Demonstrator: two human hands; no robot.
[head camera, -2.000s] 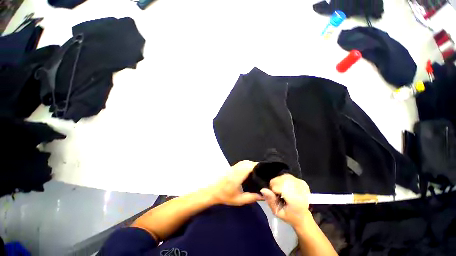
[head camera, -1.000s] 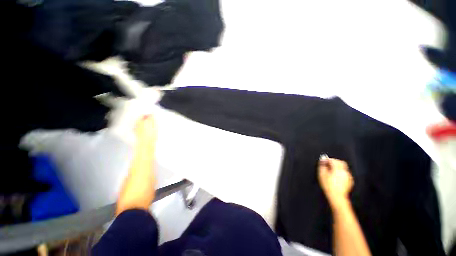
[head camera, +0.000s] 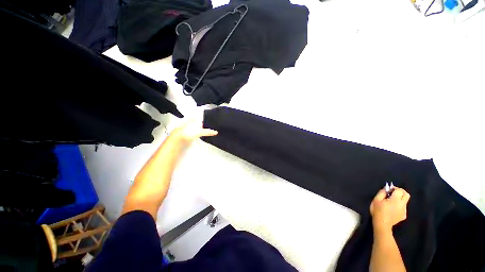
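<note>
The black jacket (head camera: 409, 212) lies at the right, cut off by the picture's edge. Its sleeve (head camera: 287, 146) stretches leftward across the table. My left hand (head camera: 191, 130) is at the cuff end, its thumb over the sleeve's near corner; its other fingers are washed out, so its grip cannot be told. My right hand (head camera: 391, 207) is closed over the jacket body around a small tool, likely thread snips (head camera: 389, 187), with two silvery tips showing above the fingers.
A clothes hanger (head camera: 217, 48) lies on a dark garment (head camera: 271, 32) behind the cuff. Large dark garments (head camera: 69, 90) cover the left side. A blue bin (head camera: 77, 180) and wooden stool (head camera: 80, 234) stand below at lower left. The white table's (head camera: 303, 212) near edge is before me.
The view has turned left. Two seconds ago both hands were together at bunched black fabric near the table edge; now they are wide apart and the sleeve lies stretched out flat.
</note>
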